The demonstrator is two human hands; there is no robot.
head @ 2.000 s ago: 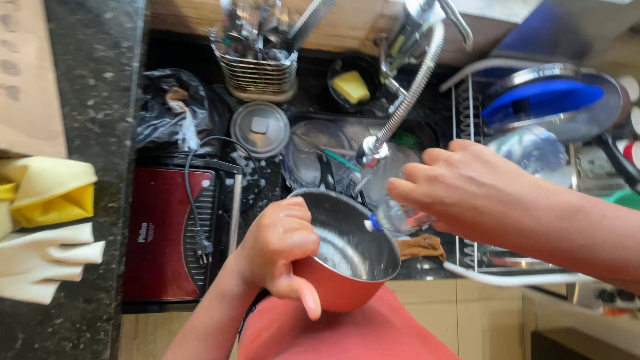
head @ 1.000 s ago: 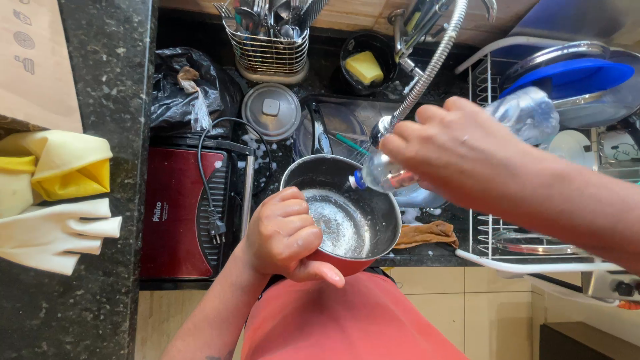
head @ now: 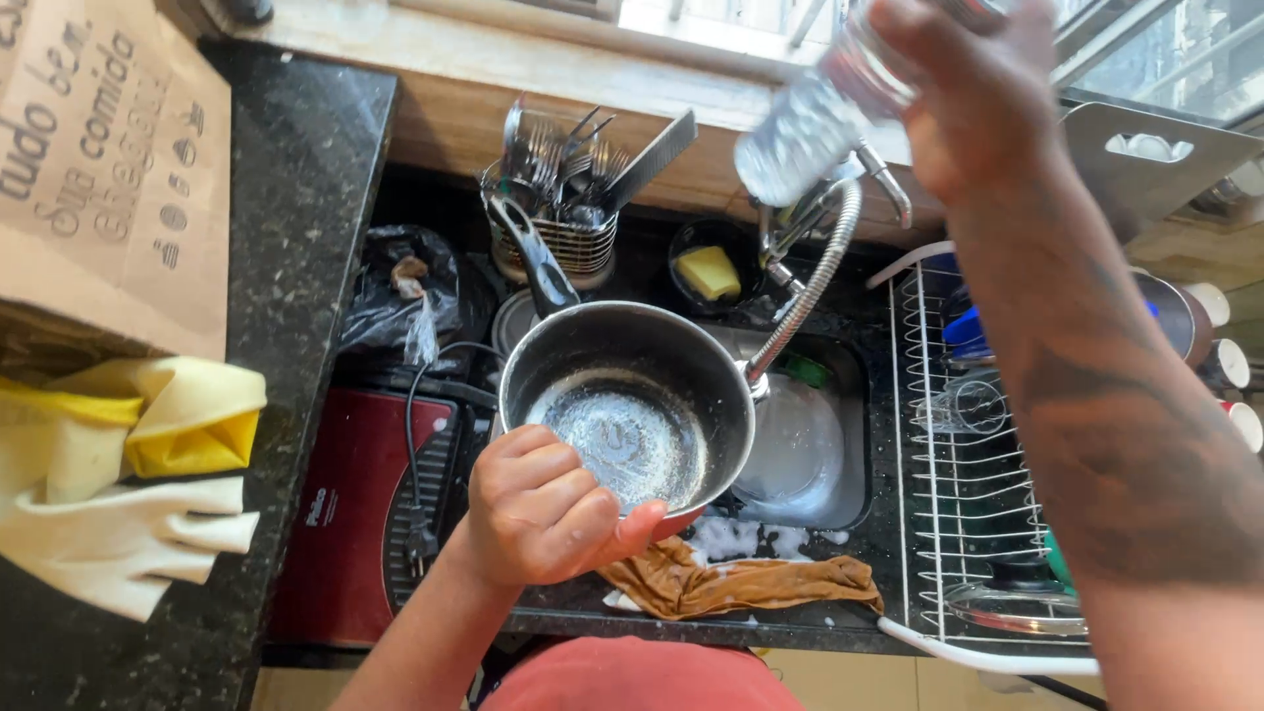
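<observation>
A saucepan (head: 632,415) with a dark interior, a red outside and a black handle pointing up-left is held over the near left of the sink. My left hand (head: 548,509) grips its near rim, thumb sticking out to the right. White residue or suds cover the pan's bottom. At the upper right, my right hand (head: 973,89) is raised near the window, closed around a clear plastic bottle (head: 805,133), which is blurred. The bottle is above the faucet (head: 815,267) with its flexible metal hose. In the steel sink (head: 854,444) lies a translucent round item.
A wire cutlery basket (head: 568,237), a dark bowl with a yellow sponge (head: 708,274) and a black plastic bag (head: 415,291) stand behind. A red electric grill (head: 346,504), rubber gloves (head: 148,494) and paper bag (head: 118,188) are left. A brown cloth (head: 741,583) lies before the sink; a dish rack (head: 928,425) stands right.
My right hand has lifted the bottle up and away from the saucepan, where its blue-capped end was over the rim. My left hand still holds the pan's rim.
</observation>
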